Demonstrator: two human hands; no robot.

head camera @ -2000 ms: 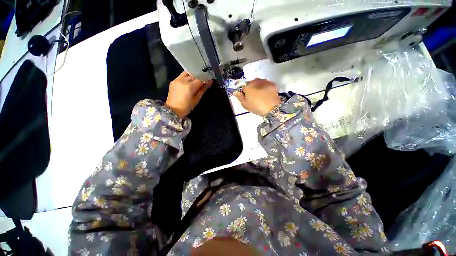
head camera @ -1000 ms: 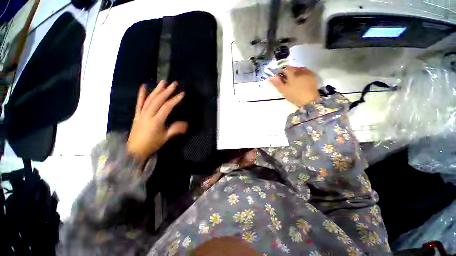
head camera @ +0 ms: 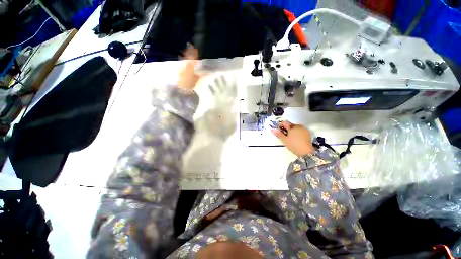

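Observation:
My right hand (head camera: 297,138) rests just right of the needle area (head camera: 264,121), with small dark thread snips (head camera: 283,130) between its fingers. A black cord (head camera: 350,143) lies on the table right of this wrist. My left hand (head camera: 188,68) is blurred and stretched out to the table's far edge. Black material with a darker band (head camera: 200,25) lies beyond its fingertips. I cannot tell whether the hand grips it. No panel lies under the needle.
The white sewing machine (head camera: 374,76) with its lit screen stands at right. Crumpled clear plastic (head camera: 414,157) lies right of it. Curved black cut pieces (head camera: 65,116) lie at left. A dark heap (head camera: 22,222) is at lower left. An orange edge (head camera: 295,28) shows behind the machine.
The black mesh panel has left the table in front of me. My left hand has moved from on top of it to the far edge. My right hand stays by the needle.

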